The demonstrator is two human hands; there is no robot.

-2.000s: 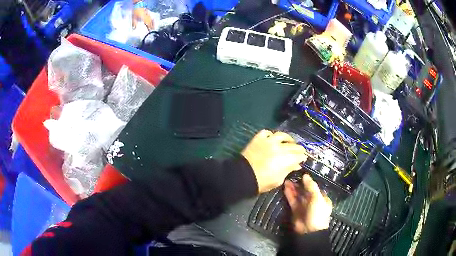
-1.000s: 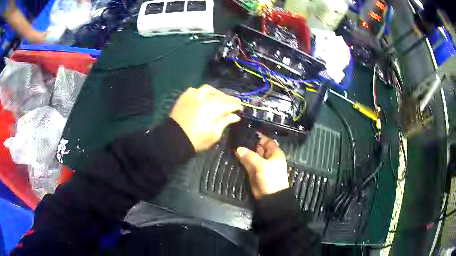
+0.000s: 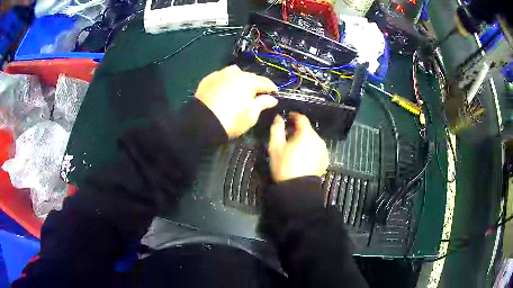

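The open black socket unit housing [image 3: 332, 115] lies on the ribbed black mat [image 3: 242, 174], its near long wall facing me. Blue, yellow and red internal wires [image 3: 292, 73] show inside it. My left hand [image 3: 233, 101] is on the housing's near left edge, thumb and fingers pinched at the rim. My right hand [image 3: 298, 147] is just in front of the near wall, its thumb and finger raised at a dark spot. Whether a small part is between those fingers cannot be made out.
A white power strip [image 3: 185, 14] is at the back left, a red screw tray [image 3: 309, 17] behind the housing. A yellow-handled screwdriver [image 3: 406, 104] and black power cord [image 3: 402, 188] lie at right. A red crate [image 3: 19, 191] with bubble-wrapped items stands at left. The flat black cover [image 3: 138, 93] lies on the bench.
The view has shifted, so the bench things sit further left and higher. The housing's near wall now shows more of its outer face. My right hand has moved up against that wall.
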